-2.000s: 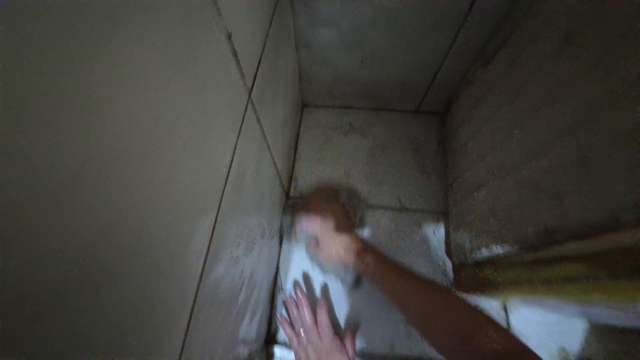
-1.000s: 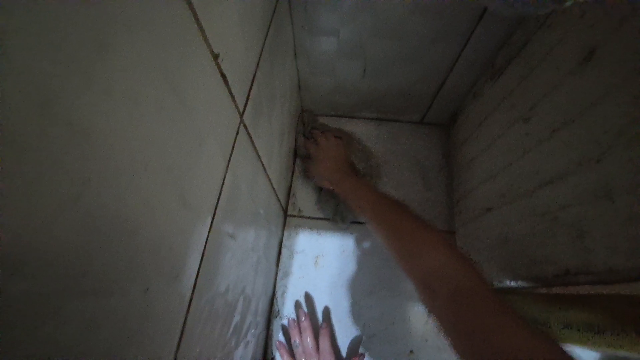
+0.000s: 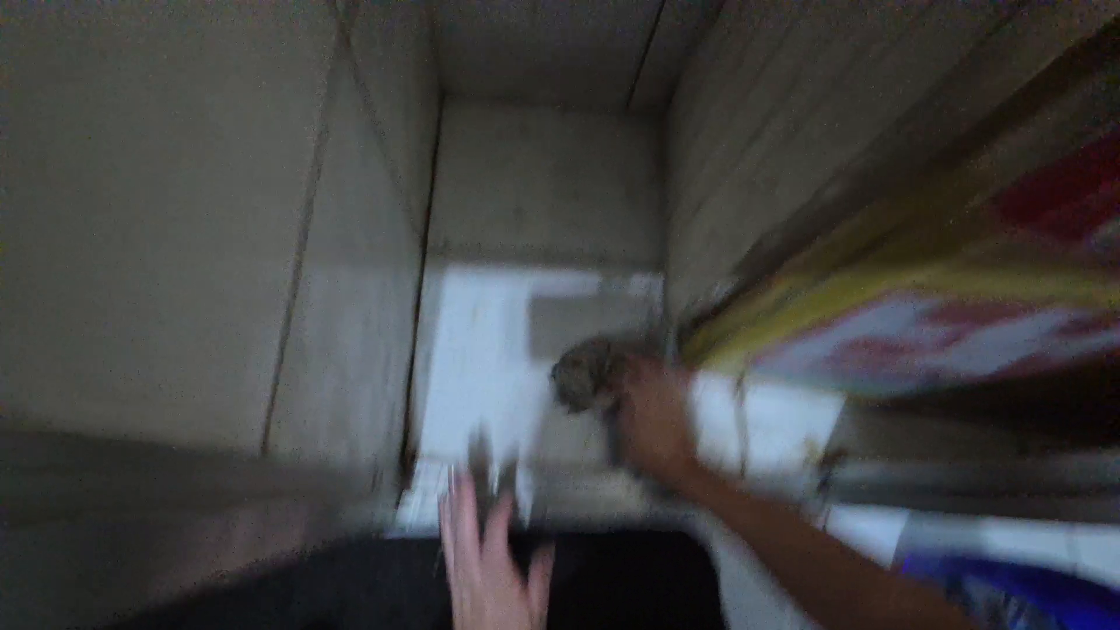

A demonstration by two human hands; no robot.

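My right hand is closed on a grey-brown cloth, blurred by motion, on the tiled floor beside the right-hand panel. At the bottom centre my left hand is empty, its fingers spread and pointing at the floor tiles. Its shadow falls on the lit tile just beyond the fingertips. Whether the left palm rests on anything does not show.
A tiled wall rises on the left, and another wall closes the far end. On the right stand a panel and a yellow, red and white printed sack or packet. A blue object lies bottom right.
My right hand has brought the cloth from the far left corner back to the near right side of the floor. The view has shifted, showing more of the printed item.
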